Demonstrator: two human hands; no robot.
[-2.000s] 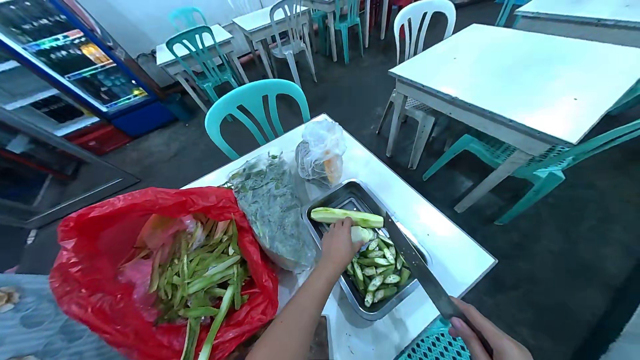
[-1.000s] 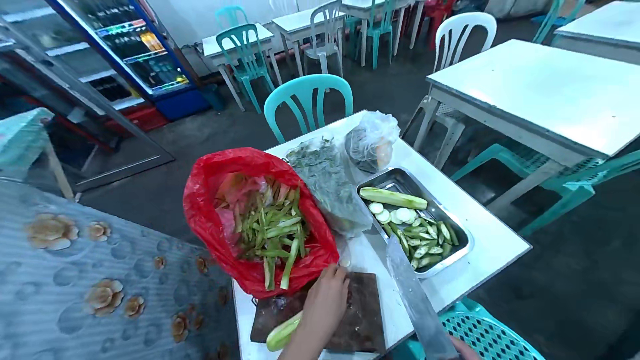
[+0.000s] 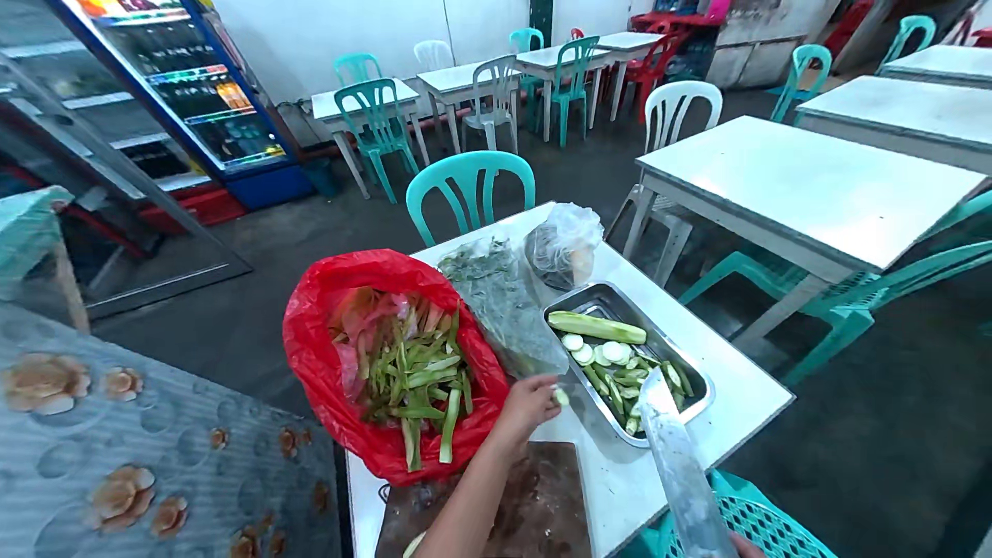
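Observation:
My left hand (image 3: 530, 408) is above the table, between a red plastic bag (image 3: 310, 349) of green peelings (image 3: 418, 372) and a stainless steel tray (image 3: 701, 407). A small pale green vegetable slice (image 3: 560, 397) is at its fingertips. In the tray are a long peeled green vegetable (image 3: 597, 327), round pale slices (image 3: 612, 352) and cut green pieces (image 3: 620, 387). My right hand (image 3: 745, 545), mostly out of view, grips a large knife (image 3: 682, 465), its blade tip over the tray's near side. A dark cutting board (image 3: 542, 496) lies below my left forearm, which partly hides a pale green vegetable piece (image 3: 414, 545).
A clear plastic bag of leafy greens (image 3: 504, 310) and another clear bag (image 3: 566, 244) rest on the white table (image 3: 620, 480). Teal chairs (image 3: 473, 182) stand close by; another white table (image 3: 806, 194) is at the right. A flower-patterned surface (image 3: 155, 434) fills the lower left.
My left hand has moved from the cutting board toward the tray, with a slice at its fingertips. Two seconds ago it was at the tray, and no round slices were visible there.

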